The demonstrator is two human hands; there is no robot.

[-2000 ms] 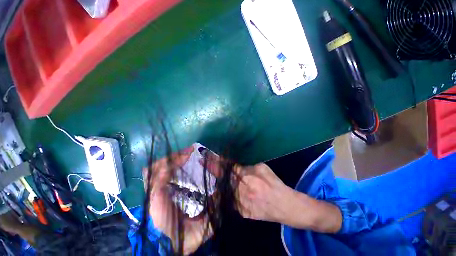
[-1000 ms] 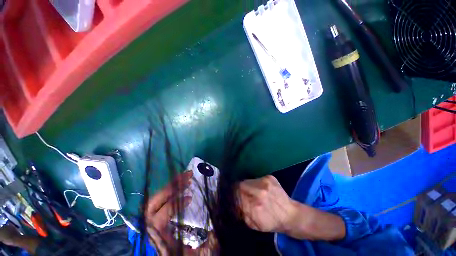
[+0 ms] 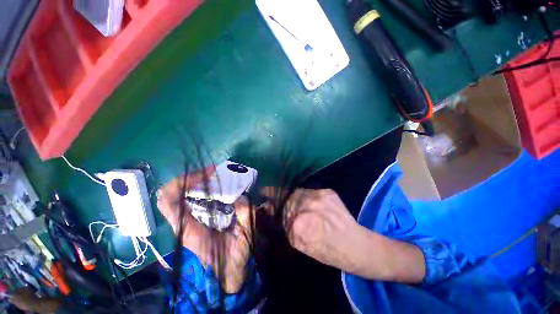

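My left hand point(image 3: 215, 236) holds a power bank unit at the bench's front edge. Its white cover point(image 3: 232, 184) with a round black window lies at the upper end, and a silvery inner part point(image 3: 215, 216) shows below it. Dark hair strands hang in front and hide parts of the unit and both hands. My right hand point(image 3: 316, 227) is just right of the unit with its fingers bent. Its fingertips are hidden behind hair and shadow, so I cannot tell whether it holds anything.
A white power bank point(image 3: 129, 202) with cables lies at left. A white parts tray point(image 3: 307, 46) and a black electric screwdriver point(image 3: 393, 67) lie beyond. A red compartment tray point(image 3: 92, 80) is at upper left, tools point(image 3: 67, 245) far left, an open cardboard box point(image 3: 476, 144) below the right bench edge.
The view has shifted, showing more of the cardboard box. The unit has tilted in my left hand, and its cover now lies more crosswise with the silvery part more exposed.
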